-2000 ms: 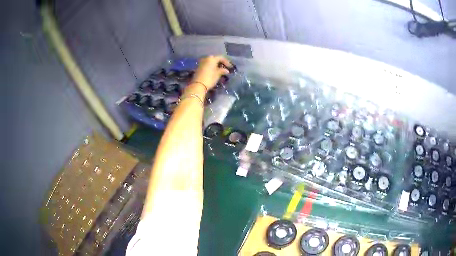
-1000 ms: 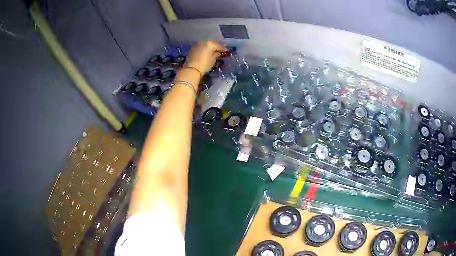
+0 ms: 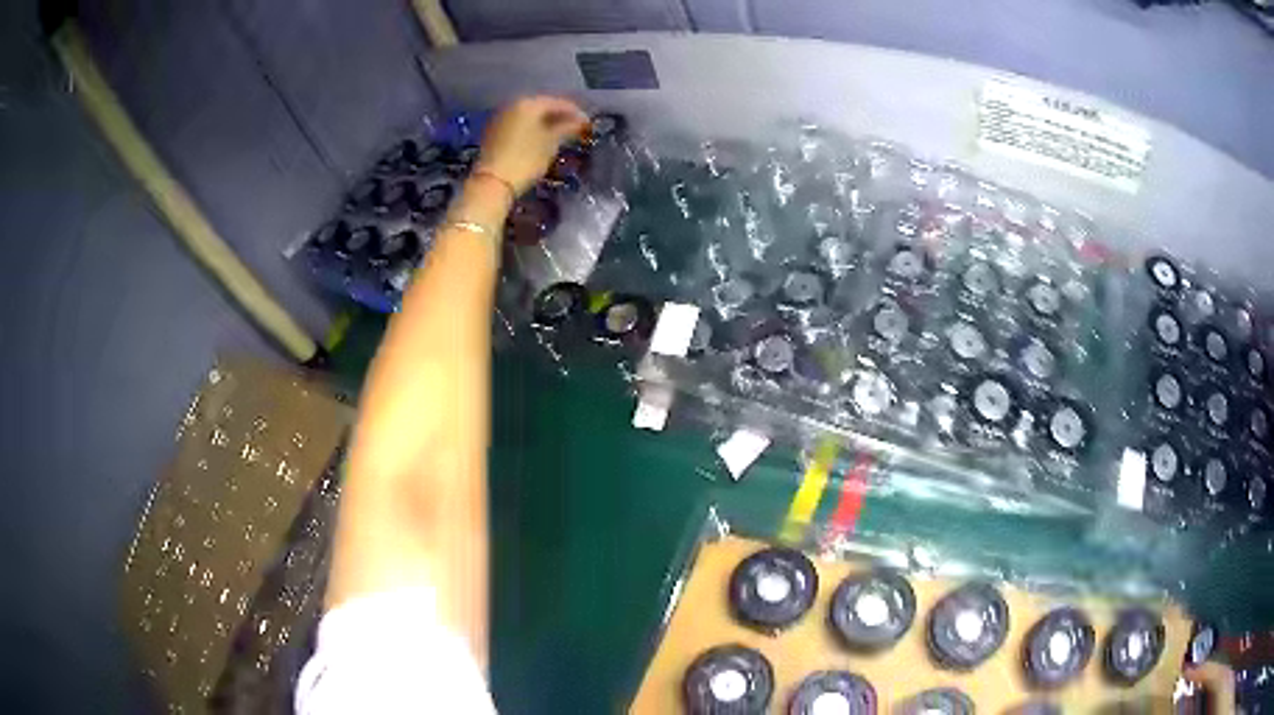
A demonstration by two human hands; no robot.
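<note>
My left hand (image 3: 538, 133) reaches to the far left. Its fingertips are beside a dark disc (image 3: 605, 129); blur hides whether they grip it. More dark discs stand in rows on a blue tray (image 3: 373, 293) under and left of my wrist. Two loose-looking discs, one of them a dark ring (image 3: 560, 305), lie nearer me. In front, a clear tray over a tan sheet (image 3: 706, 587) holds rows of black discs with pale centres (image 3: 872, 609). A small skin-toned shape, possibly my right hand (image 3: 1210, 687), is cut off at the lower right, near something red.
Clear blister trays (image 3: 922, 461) with discs and empty pockets lie at centre and right. Another group of discs (image 3: 1216, 408) is far right. A tan pocketed sheet (image 3: 231, 489) is at left. White slips (image 3: 675, 330) lie on the tray edges. A cream tube (image 3: 182, 210) borders the left side.
The view has shifted, so the bench items sit higher and farther left. My left hand stays at the far left tray area. The skin-toned shape at the lower right shows more than before.
</note>
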